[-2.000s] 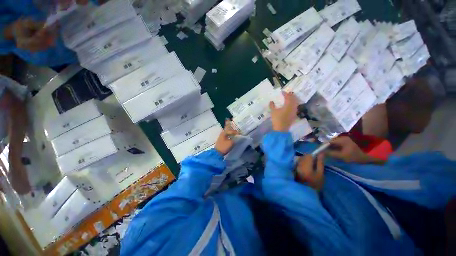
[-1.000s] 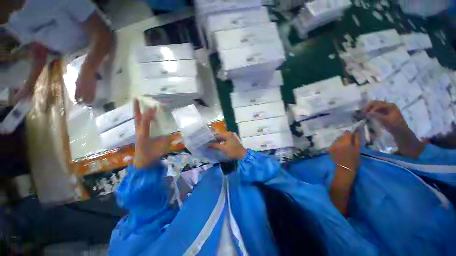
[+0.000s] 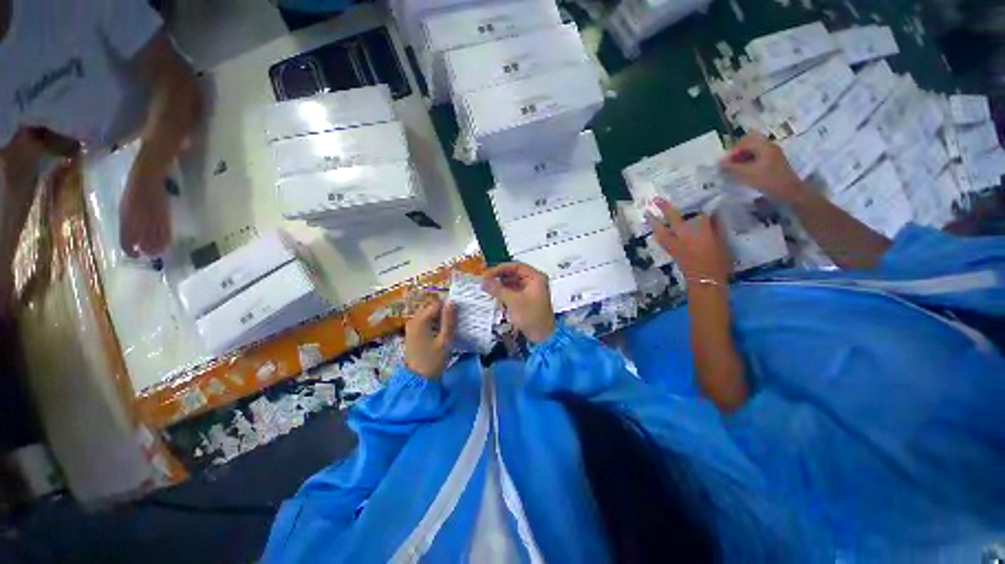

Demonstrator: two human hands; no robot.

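My left hand (image 3: 428,337) and my right hand (image 3: 522,300) are close together in front of my chest. Between them is a label sheet (image 3: 474,314), white with rows of fine print. My left fingers hold its left edge. My right fingertips are at its upper right edge; whether a single label is between them is too small to tell. Product boxes (image 3: 590,288) lie in a row just beyond my right hand, and a higher stack (image 3: 529,105) stands behind them.
Two boxes (image 3: 256,306) and a box stack (image 3: 347,171) are on the pale board (image 3: 441,237) with orange edging (image 3: 281,358). Backing scraps (image 3: 270,419) litter the near edge. At right, another person's hands (image 3: 700,245) work at boxes (image 3: 674,174). A person in white (image 3: 72,66) is at far left.
My view has swung left since the first frame. My hands have left the boxes at centre and come together on a label sheet. The neighbour's hands have moved onto the boxes.
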